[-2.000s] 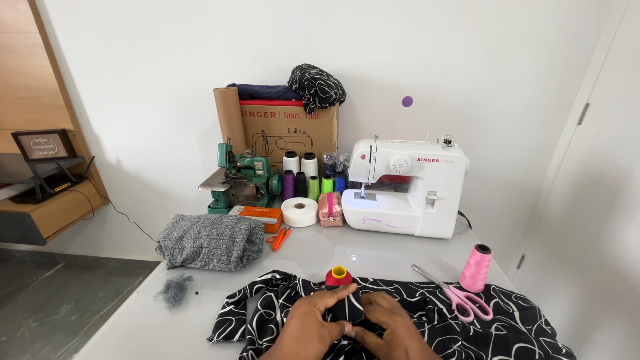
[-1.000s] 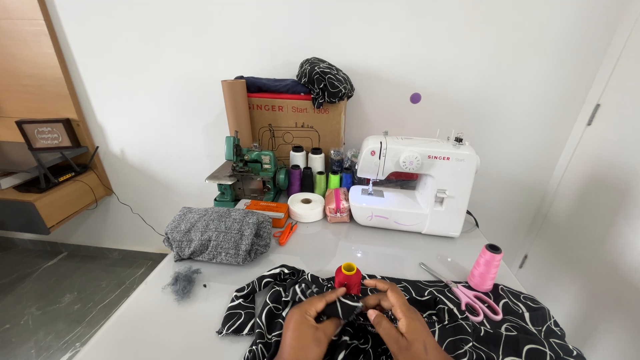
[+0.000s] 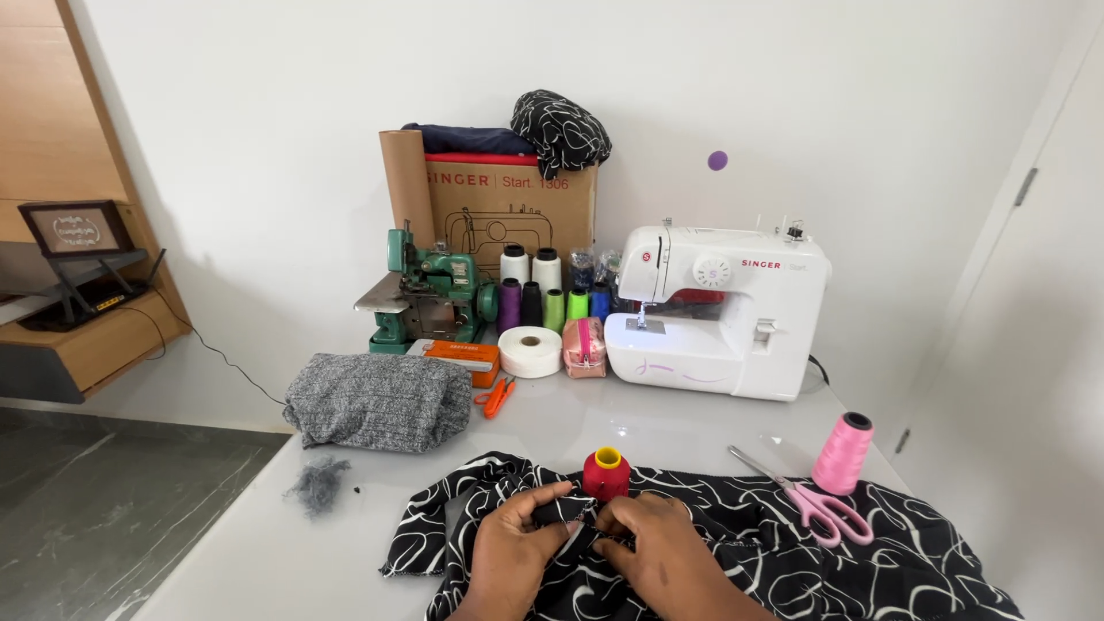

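Note:
Black fabric with white curved lines is spread over the table's near part. My left hand pinches a folded edge of it between thumb and fingers. Close beside it, my right hand grips the same fabric with its fingertips. A red thread spool with a yellow core stands upright just beyond both hands. To the right, pink-handled scissors lie partly on the fabric, their blades pointing away and left. A pink thread cone stands behind the handles.
A white sewing machine stands at the back right, a green overlock machine at the back left. Between them are thread cones and a white tape roll. Orange thread snips, folded grey fabric and grey fluff lie nearer.
My hands have shifted on the fabric, and the held edge has changed its fold. The red spool, partly covered by my fingers two seconds ago, shows more fully now.

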